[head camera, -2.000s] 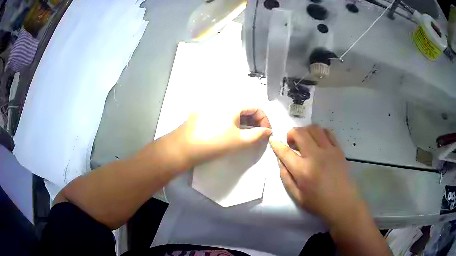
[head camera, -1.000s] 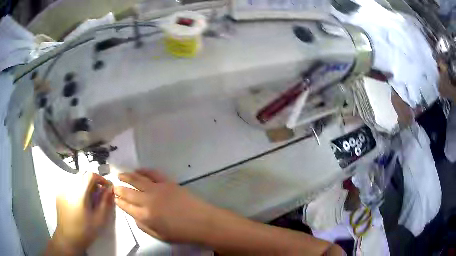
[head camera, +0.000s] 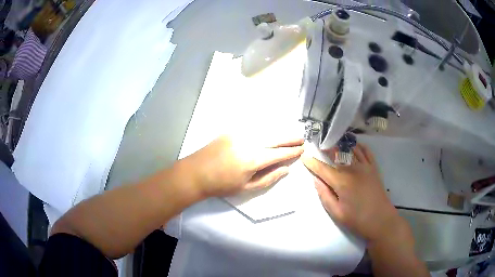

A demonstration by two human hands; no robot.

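Note:
A white cloth panel (head camera: 211,230) lies under both hands and hangs over the table's front edge. Its upper part is overexposed by the lamp. A dark V-shaped line shows on it below my left hand. My left hand (head camera: 233,165) lies flat on the cloth, fingers stretched toward the presser foot (head camera: 312,130). My right hand (head camera: 353,189) rests at the right of the foot, its fingertips on the cloth close to the left fingertips. The needle point itself is not clear.
A pile of white cut panels (head camera: 92,92) with ragged edges lies at the left. The machine head (head camera: 412,97) fills the upper right. A yellow-labelled thread cone (head camera: 473,91) stands on it. A red-handled tool (head camera: 482,184) is at the right edge.
The view swung right and came back left. Compared with the oldest frame, my left hand has flattened out on the cloth, and more cloth now hangs over the front edge.

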